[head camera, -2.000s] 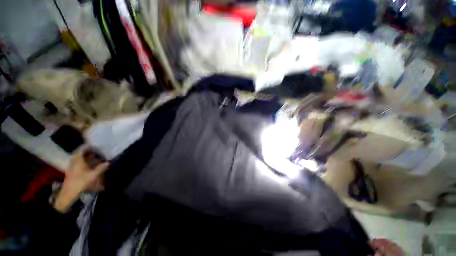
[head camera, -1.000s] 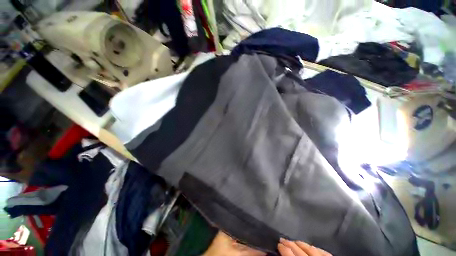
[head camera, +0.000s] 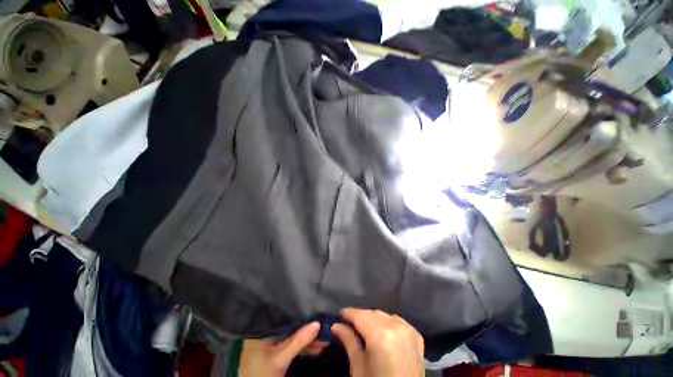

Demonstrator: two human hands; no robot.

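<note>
A garment with its grey lining side up and dark navy edges is spread over the sewing table, left of the machine needle. My left hand and my right hand are close together at the bottom centre. They pinch a small navy folded edge of the garment between thumbs and fingers. The cream sewing machine head stands at the right. Lamp glare hides its needle area, and the garment's right part lies beside it.
Black-handled scissors lie on the bed under the machine arm. A control panel is at the lower right. Another machine stands at the upper left. White cloth lies left of the garment. Navy and grey garments hang at the lower left.
The view has shifted right, showing more of the machine head. Both hands, cut off at the bottom edge before, now show more fully and pinch a small navy fold at the garment's near edge.
</note>
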